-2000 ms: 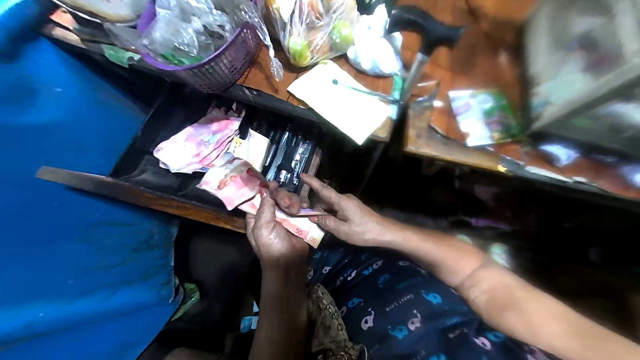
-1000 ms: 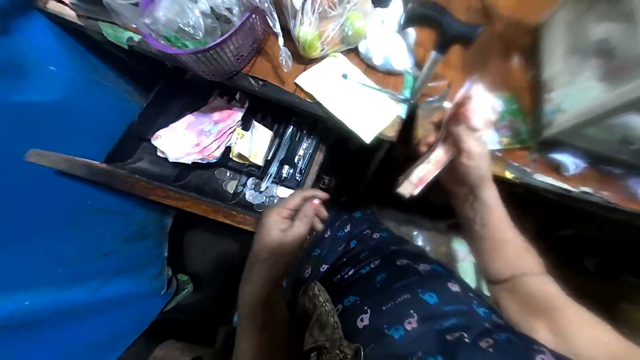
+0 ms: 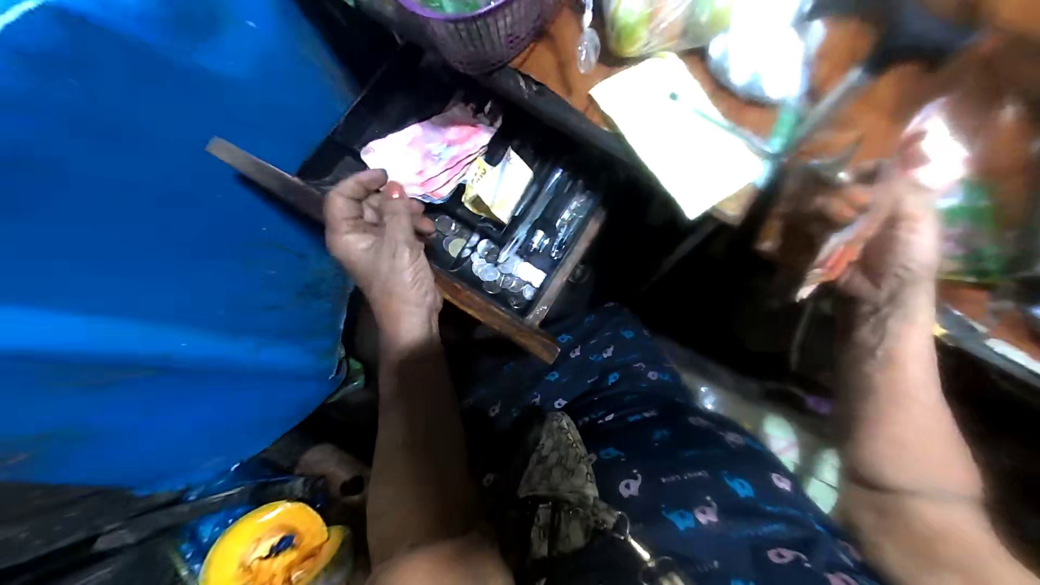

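My left hand [image 3: 382,236] is over the front edge of a pulled-out wooden drawer [image 3: 496,317], fingers curled, with no object seen in it. Pink banknotes [image 3: 439,154] lie in the drawer just beyond the fingertips. Beside them are a folded yellowish banknote [image 3: 498,185], coins [image 3: 496,264] and some pens or similar slim items [image 3: 536,213]. On the right, blurred, my right hand [image 3: 890,227] is raised over the table edge and holds reddish banknotes [image 3: 841,252].
On the wooden table stand a purple plastic basket [image 3: 487,36], a bag of green fruit [image 3: 650,24] and a pale paper sheet [image 3: 678,134]. A blue sheet or panel [image 3: 162,244] borders the left. A yellow object [image 3: 272,544] sits low at the left.
Two seconds ago both hands held banknotes together over the drawer. My right hand has since moved right with notes. My left hand has gone from the drawer's right corner to its left front. The view has shifted.
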